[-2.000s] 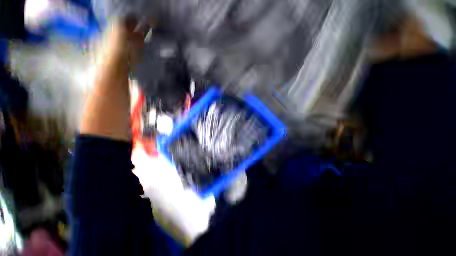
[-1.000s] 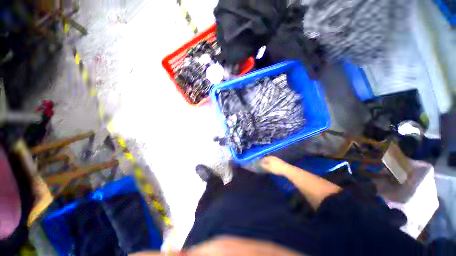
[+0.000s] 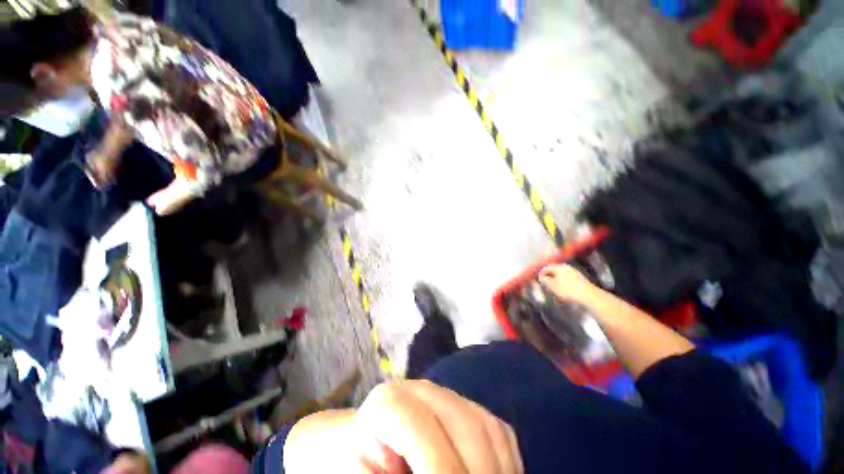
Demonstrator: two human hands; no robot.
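Observation:
My left hand (image 3: pixel 430 430) is large and close at the bottom edge, its fingers curled in and nothing visible in them. My right hand (image 3: pixel 563 280) is over the red crate (image 3: pixel 507 313) at lower right; whether it holds anything is unclear. The crate holds mixed dark and pale pieces, blurred. Part of a blue crate (image 3: pixel 803 398) shows beside it at the lower right. A large heap of dark garment pieces (image 3: pixel 713 222) lies behind the crates.
A person in a flowered top (image 3: pixel 190 102) sits on a wooden stool (image 3: pixel 310 153) at upper left, beside a white sewing table (image 3: pixel 153 305). Yellow-black tape (image 3: pixel 495 134) crosses the speckled floor. Another blue crate (image 3: pixel 479 23) and a red stool (image 3: pixel 748 28) stand at the top.
The view has swung, so the crates now lie farther right and the seated person shows at left. My left hand has come farther into view. My right hand now shows over the red crate.

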